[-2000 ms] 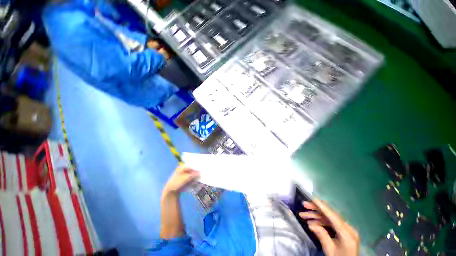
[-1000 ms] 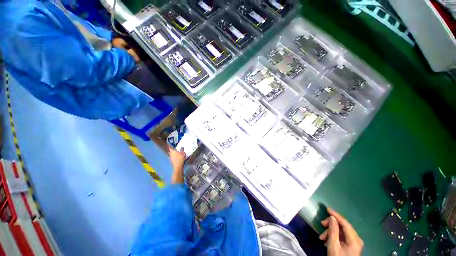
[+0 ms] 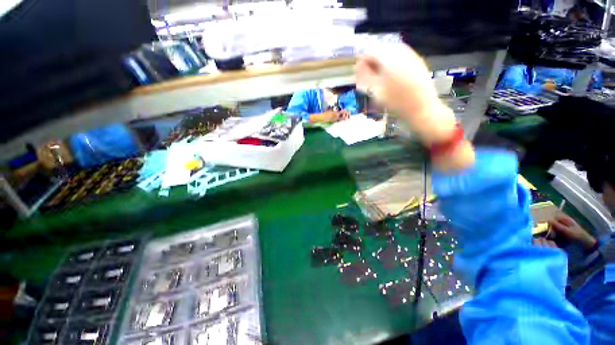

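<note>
My right hand [image 3: 401, 84] is raised high at the overhead shelf, blurred, with a red band at the wrist; whether it holds anything cannot be told. My left hand is not in view. Below it, many dark boards with small gold and white spots [image 3: 357, 271] lie spread on the green mat. The clear blister tray [image 3: 259, 283] with silvery boards in its pockets is at the lower left. A second tray with darker boards [image 3: 79, 276] stands left of it.
The overhead shelf [image 3: 256, 77] carries pale packages. A white bin [image 3: 270, 158] and light-blue frames [image 3: 222, 180] stand at the back. Flat tan sheets [image 3: 391, 195] lie behind the boards. A person's hand [image 3: 570, 229] is at the right; another person in blue [image 3: 317, 104] is across the bench.
The view has swung up and right from the trays and floor to the bench back and shelf. My right hand has risen from the bench edge; my left hand has left the view.
</note>
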